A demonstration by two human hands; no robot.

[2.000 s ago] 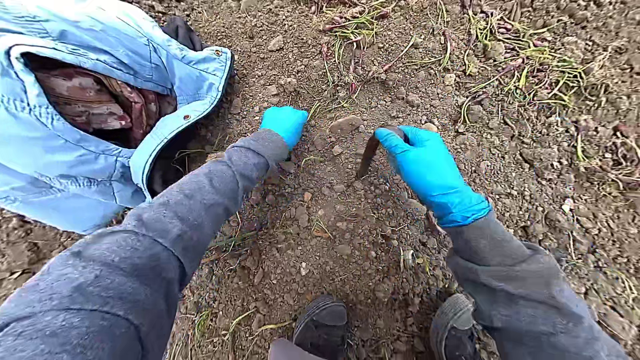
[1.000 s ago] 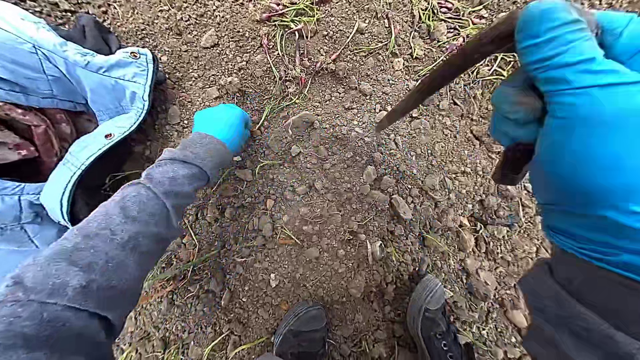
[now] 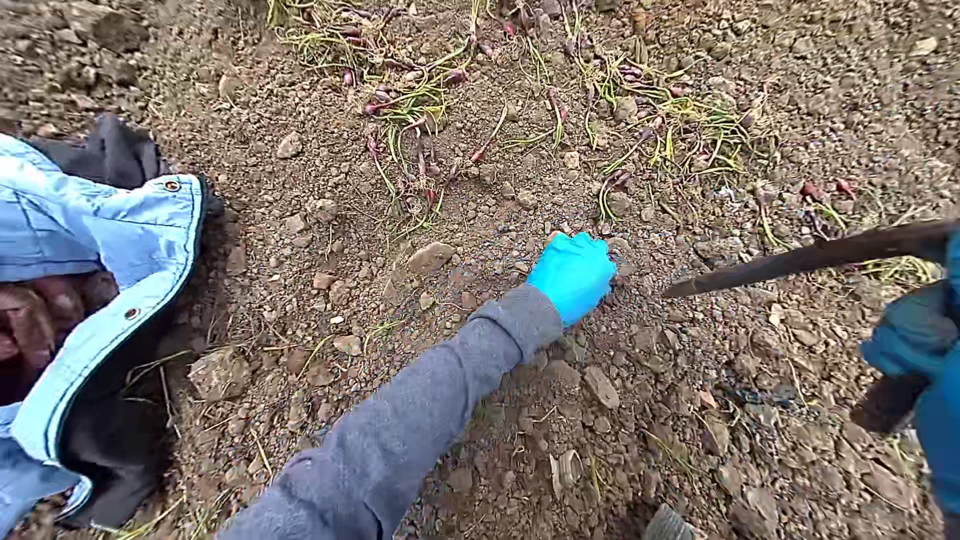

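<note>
My left hand point(image 3: 574, 277), in a blue glove, is down on the stony soil near the middle of the view. Its fingers are curled and point away; whether anything is under them is hidden. At the right edge, partly cut off, my right hand point(image 3: 919, 337) in a blue glove grips a dark digging tool with a long tapered point point(image 3: 795, 262). The point aims left, a little to the right of my left hand. Beyond both hands, small red onions with green tops point(image 3: 420, 97) lie in loose clumps, with another clump point(image 3: 682, 127) farther right.
A light blue padded jacket point(image 3: 150, 232) lies at the left, with dark cloth and reddish-brown patterned fabric in its opening. Stones, including a flat one point(image 3: 431, 257), are scattered over the soil. Part of a shoe point(image 3: 667, 525) shows at the bottom edge.
My left hand has moved right across the soil, away from the jacket. The right hand and tool were low over the soil, then rose close to the camera, and now stand at the right edge.
</note>
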